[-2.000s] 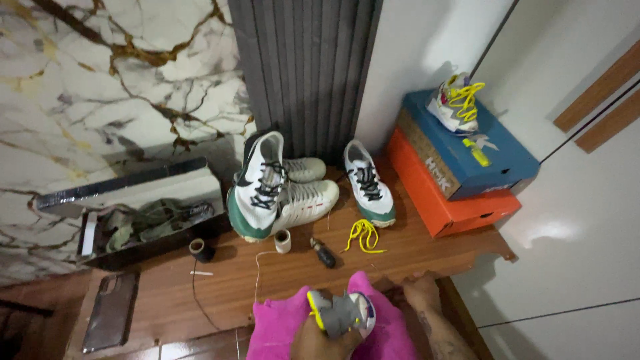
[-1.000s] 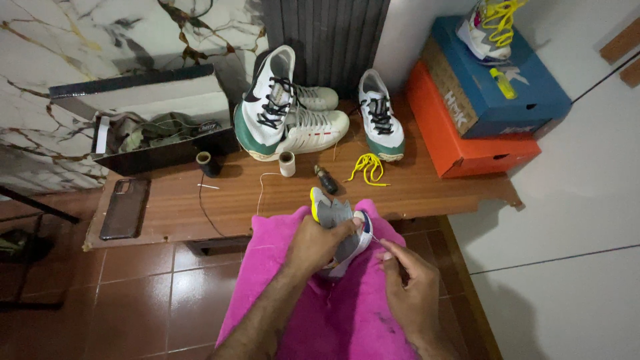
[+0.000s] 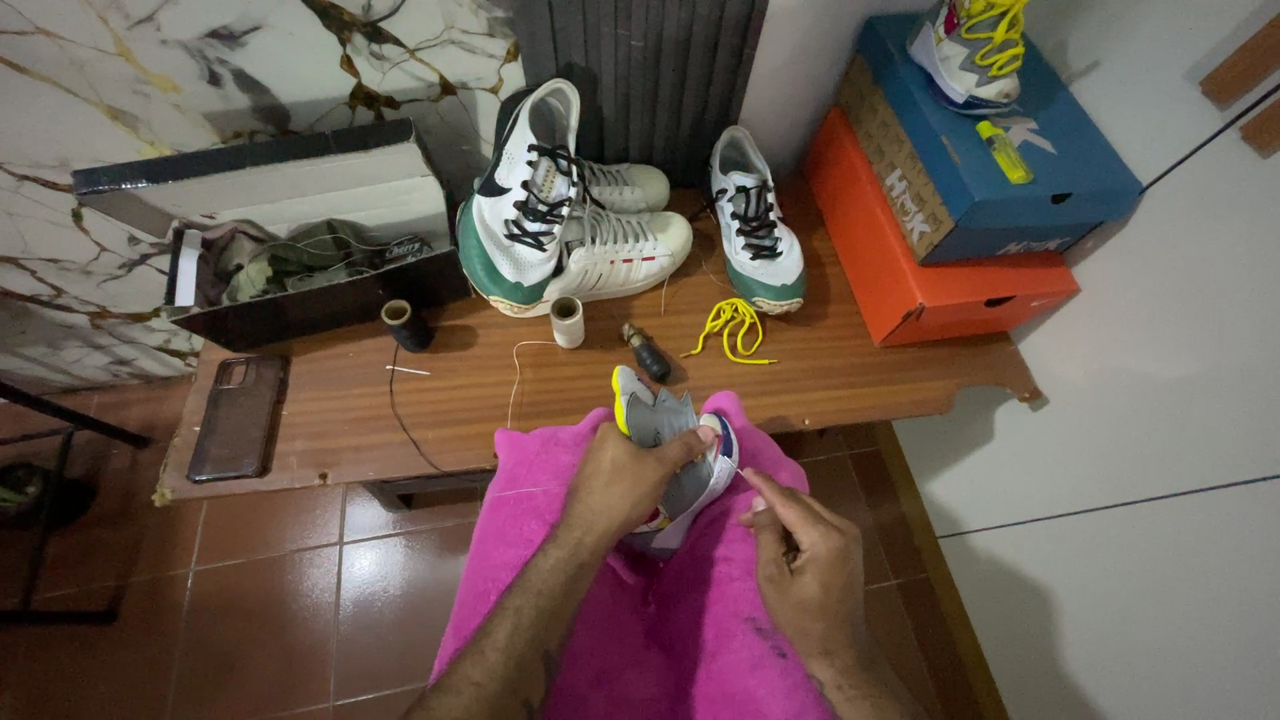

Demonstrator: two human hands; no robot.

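Note:
My left hand (image 3: 630,480) grips a grey and white sneaker (image 3: 680,430) with a yellow edge, on a pink cloth (image 3: 700,620) over my lap. Just right of the shoe, my right hand (image 3: 805,555) has its index finger and thumb close to the sole edge. A thin pale line, thread or needle, shows between the fingertips and the shoe; what the right hand holds is too small to tell. Beyond the shoe, a dark-handled tool (image 3: 648,356) lies on the wooden table (image 3: 820,385). A white thread spool (image 3: 567,322) stands near it, and a yellow shoelace (image 3: 735,330) lies to its right.
Several sneakers (image 3: 625,250) stand at the back. An open black shoebox (image 3: 310,300) holds cloth. A black thread spool (image 3: 405,325) and a phone case (image 3: 238,418) are at the left. On the right, a blue box (image 3: 1020,190) bearing another sneaker (image 3: 965,60) sits on an orange box (image 3: 930,290).
The view has shifted since two seconds ago. My right hand, lower right of the shoe one second ago, remains close beside it, and my left hand still grips the shoe.

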